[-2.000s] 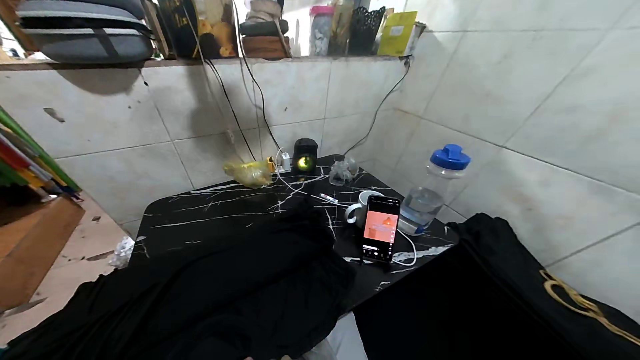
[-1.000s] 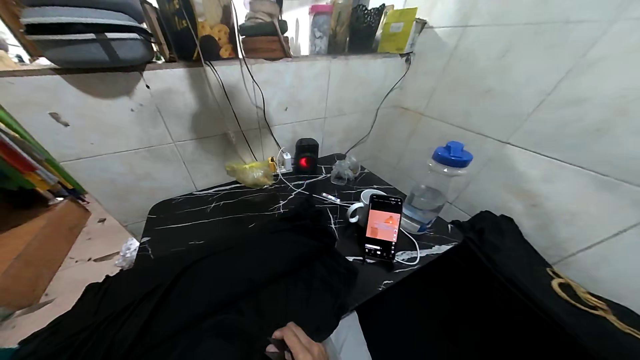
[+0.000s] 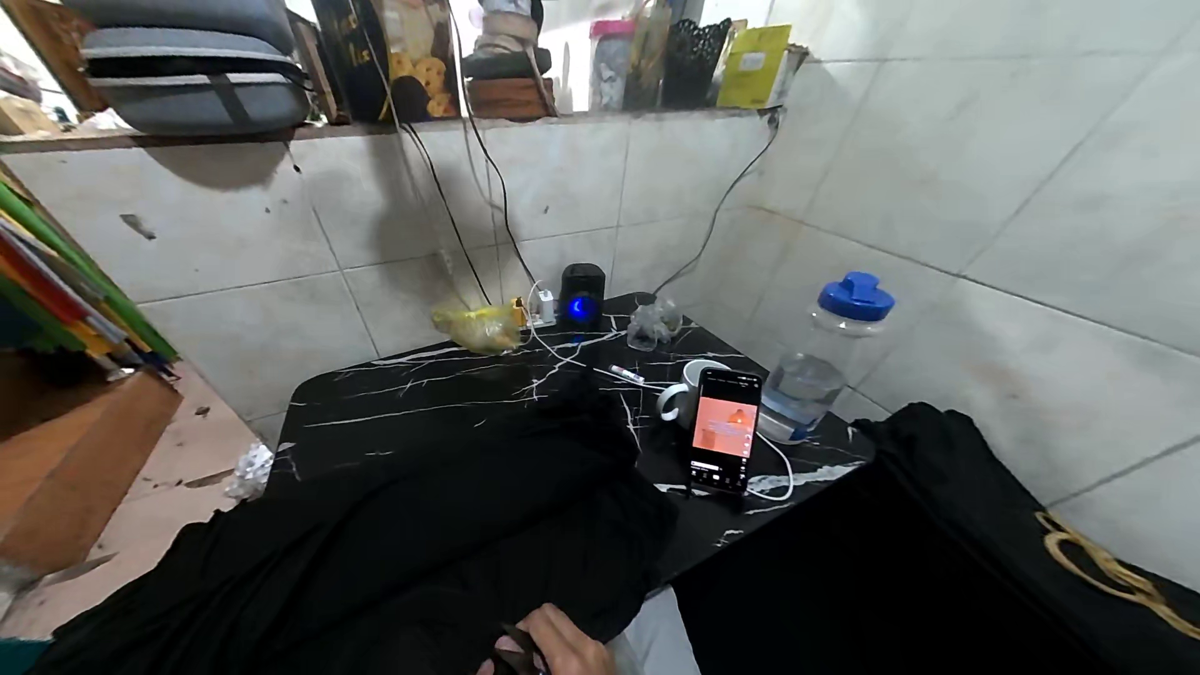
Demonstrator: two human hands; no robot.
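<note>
At the bottom edge my right hand (image 3: pixel 562 645) is partly in view, its fingers curled round a small dark object (image 3: pixel 517 649) that I cannot make out. Black cloth (image 3: pixel 422 553) lies bunched over the near part of the table, around and left of this hand. A sliver of skin beside the fingers may be a fingertip, but I cannot tell of which hand. My left hand is otherwise out of sight. More black fabric (image 3: pixel 872 562), with a gold-coloured cord (image 3: pixel 1097 567) on it, lies to the right. White material (image 3: pixel 661 633) shows between the two dark pieces.
On the black marble-patterned table (image 3: pixel 375 412), a lit phone (image 3: pixel 725 431) leans against a white mug (image 3: pixel 689 389). Close by are a blue-capped water bottle (image 3: pixel 814 375), cables, a speaker (image 3: pixel 581 298) and a yellowish plastic bag (image 3: pixel 480 328). A loaded shelf (image 3: pixel 562 120) runs behind.
Two seconds ago only fingertips showed at the bottom edge; my right hand has since come further into view over the black cloth. The speaker's light has gone from yellow-green to red to blue.
</note>
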